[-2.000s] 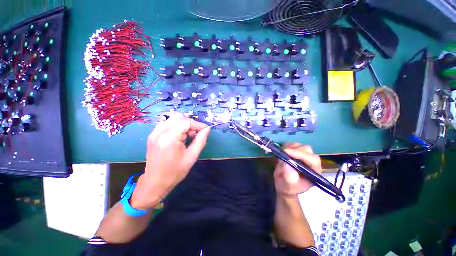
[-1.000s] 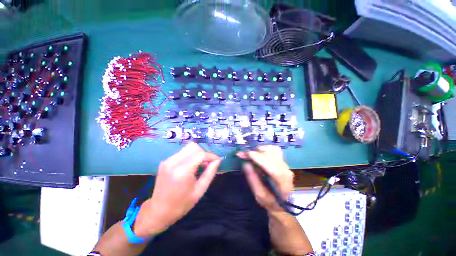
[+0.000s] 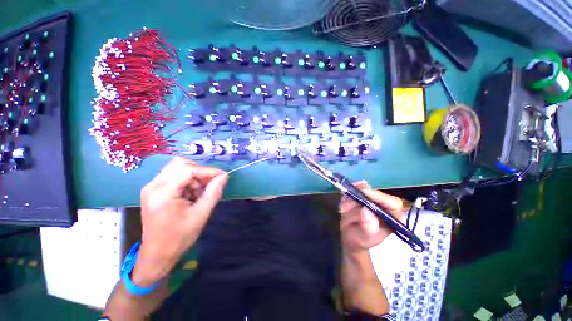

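Observation:
My right hand [image 3: 365, 219] holds a black soldering iron [image 3: 376, 214]. Its tip is at the nearest of the dark strips [image 3: 351, 152] that bear small black parts. My left hand [image 3: 179, 200] pinches a thin pale strand [image 3: 251, 164] between thumb and finger. The strand runs right to the nearest row, close to the iron tip. Glare on that row hides whether strand and tip touch. A big bundle of red wires [image 3: 135, 100] with white ends lies left of the strips.
A black tray [image 3: 59, 194] with wired parts is at far left. Right of the strips are a stand with a yellow sponge [image 3: 408, 105], a round tin [image 3: 460, 130] and a dark box [image 3: 507, 119]. A wire grille [image 3: 357, 22] is behind. White trays [image 3: 81, 257] are below the bench edge.
The iron tip has come back up to the nearest row. My left hand has moved left, and the pale strand now shows clearly. The view has shifted, so the bench sits higher in the picture.

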